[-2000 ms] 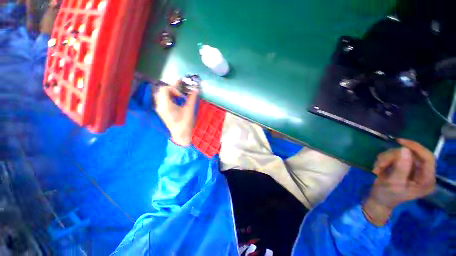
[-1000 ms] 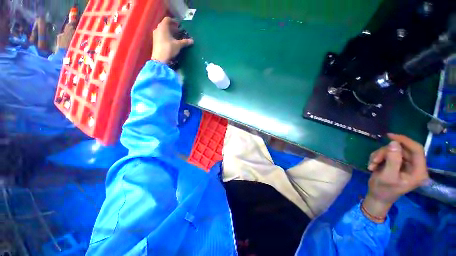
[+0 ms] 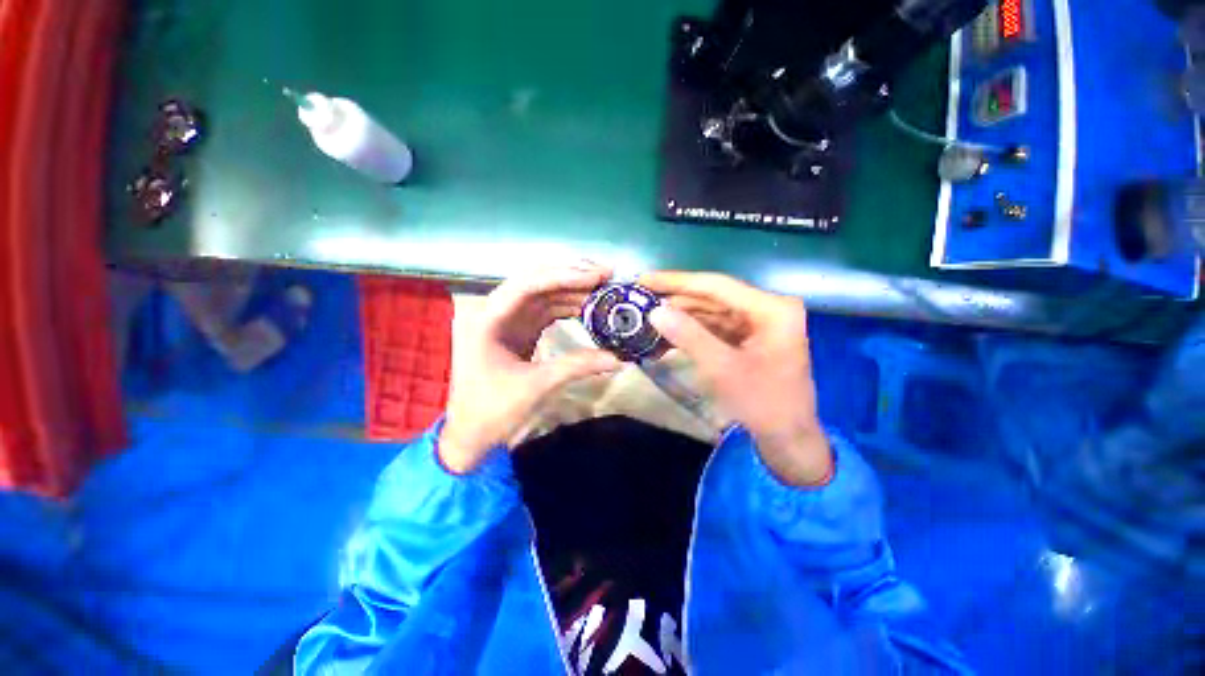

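Note:
A round dark workpiece with a silvery ring and centre is held between both hands, just off the bench's near edge. My left hand grips its left side with thumb and fingers. My right hand touches its right side, thumb near the face. The white squeeze bottle lies on its side on the green bench, nozzle to the upper left. Two more round workpieces lie at the bench's left, one here and one nearer the edge.
The black clamp fixture stands on the bench right of centre. The blue control box is at the right, with a pale lead. Red trays rise at the far left. A lower red crate shows below the bench edge.
My left hand has come from the bench's left to the middle, and my right hand has moved left to meet it. Both now hold a workpiece. The view has shifted right.

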